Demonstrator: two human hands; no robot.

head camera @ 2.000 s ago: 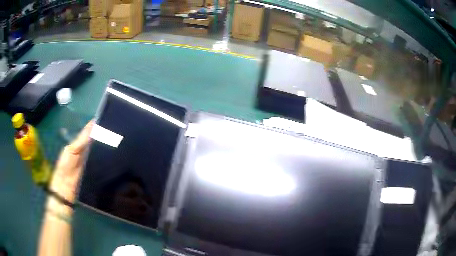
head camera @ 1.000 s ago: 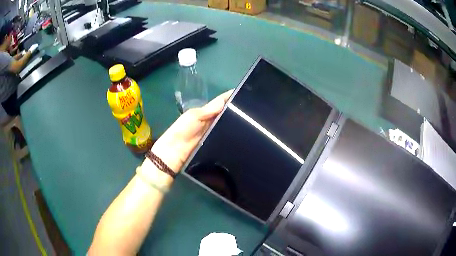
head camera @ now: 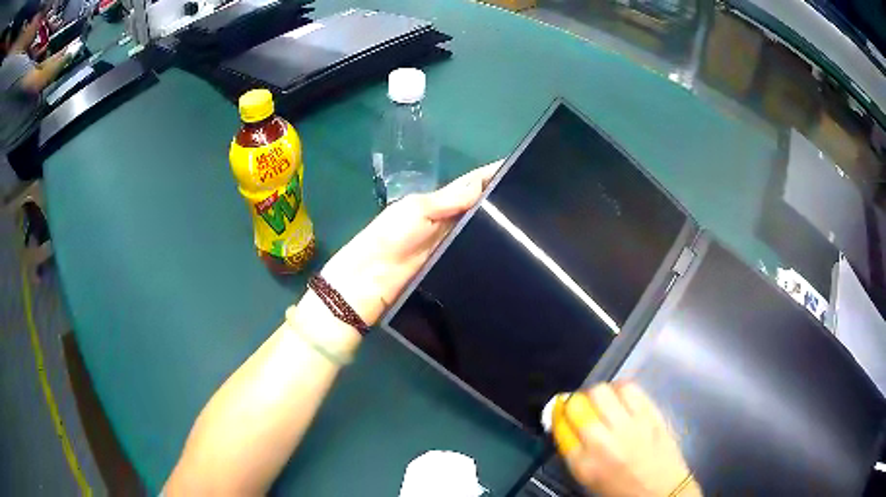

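The glossy black side screen [head camera: 544,252] of the laptop stands tilted, hinged at its right edge to the wider, dull black centre display [head camera: 767,388]. My left hand [head camera: 413,238] holds the side screen's left edge, thumb at the edge, the other fingers hidden behind it. My right hand [head camera: 622,442] wears yellow-orange finger cots and presses a small white wad [head camera: 551,414] at the side screen's lower right corner, near the hinge side.
A yellow-labelled bottle [head camera: 272,184] and a clear bottle [head camera: 405,141] stand left on the green bench [head camera: 146,252]. A crumpled white tissue [head camera: 442,476] lies at the bottom. Flat dark panels [head camera: 335,53] are stacked behind. White sheets [head camera: 861,315] lie right. A person [head camera: 29,82] is far left.
My right hand has come into view with the white wad at the side screen's lower corner. The view has turned left, bringing the bottles nearer the middle. My left hand still holds the side screen.
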